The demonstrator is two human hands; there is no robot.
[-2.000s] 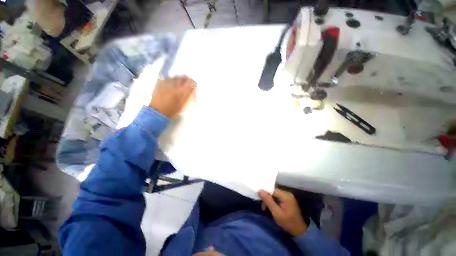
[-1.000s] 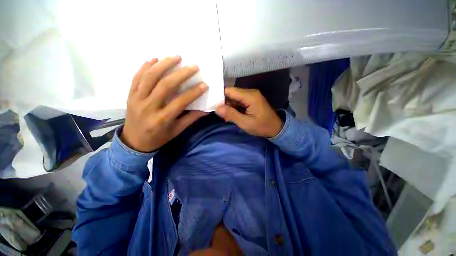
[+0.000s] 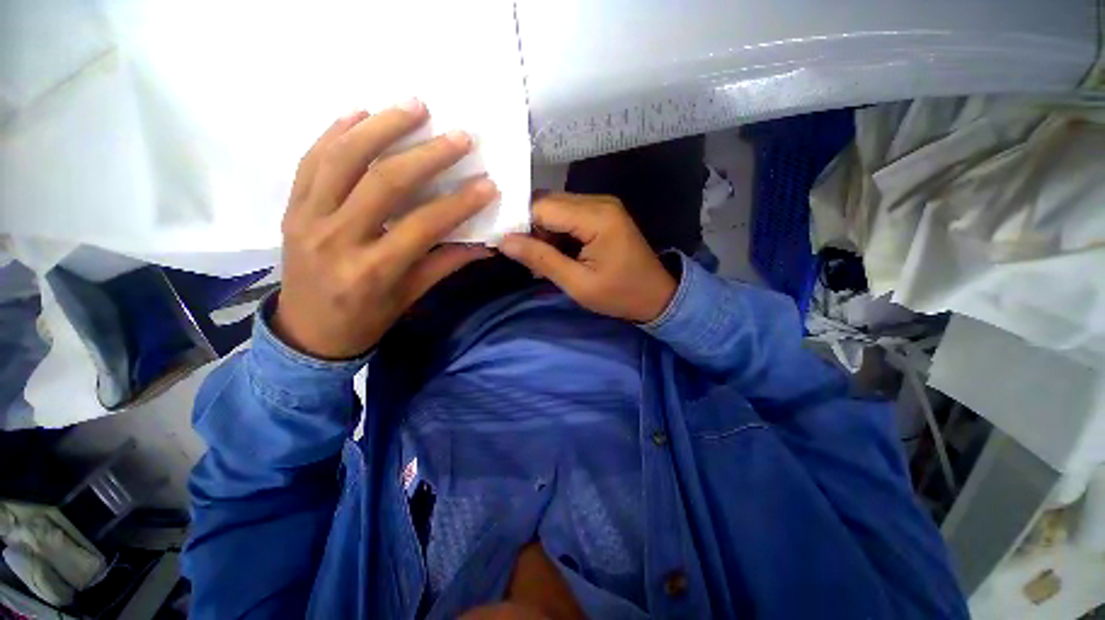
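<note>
A white fabric panel [image 3: 400,61] lies over the table's front edge, very bright, with a stitched or dark line along its right side. My left hand [image 3: 370,230] pinches the panel's lower edge, thumb below and spread fingers on top. My right hand [image 3: 594,251] pinches the panel's lower right corner between thumb and forefinger, close to my body. The left thumb tip is partly hidden by the cloth.
The white table [image 3: 800,36] has a rounded front edge with a printed ruler [image 3: 630,121]. Crumpled cream cloth [image 3: 969,206] hangs at the right. A cloth-lined bin [image 3: 109,333] is at the left. The sewing machine is out of view.
The view has tilted down from the machine to my lap. My left hand has moved from the panel's far left side to its lower edge beside my right hand. Over the last second both hands barely moved.
</note>
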